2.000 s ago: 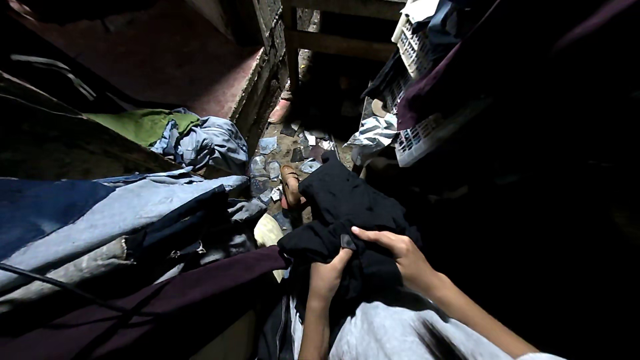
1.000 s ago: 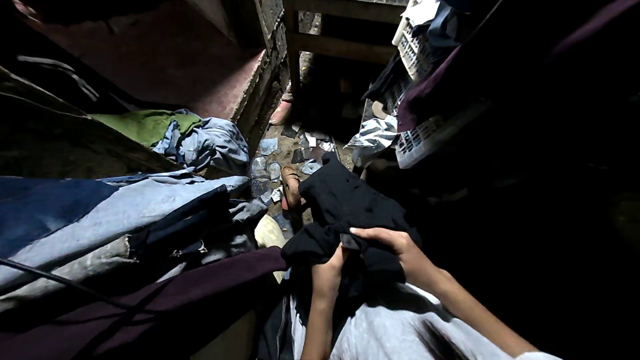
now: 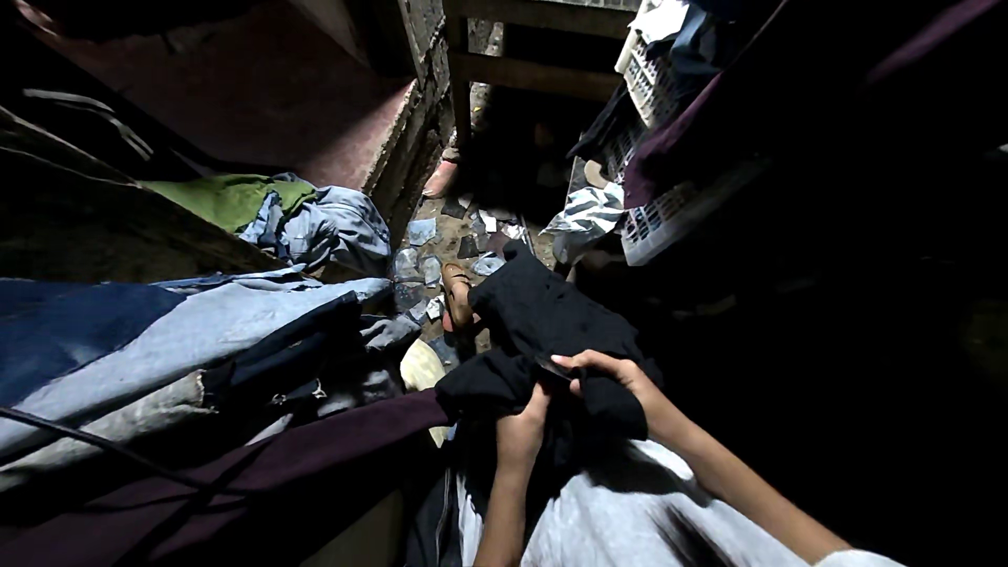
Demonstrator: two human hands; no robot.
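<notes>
A black cloth garment (image 3: 551, 307) lies bunched over my lap and hangs down toward the floor. My left hand (image 3: 524, 425) grips its gathered part from below, the fingers partly hidden by the fabric. Just to the right, my right hand (image 3: 610, 374) pinches a fold of the same garment between thumb and fingers. Between the two hands a small dark grey piece (image 3: 554, 370) shows at the fold; what it is I cannot tell. Under the garment is white cloth (image 3: 598, 512) over my legs.
Denim and other cloths (image 3: 173, 331) are heaped at the left, beside a long dark purple cloth (image 3: 315, 449). A green cloth (image 3: 228, 197) lies farther back. White plastic baskets (image 3: 650, 236) stand at the upper right. A sandalled foot (image 3: 457, 295) rests on the scrap-strewn floor (image 3: 437, 209).
My hands have shifted slightly on the black garment, and the bunched part near my left hand has changed shape. Both hands keep their hold.
</notes>
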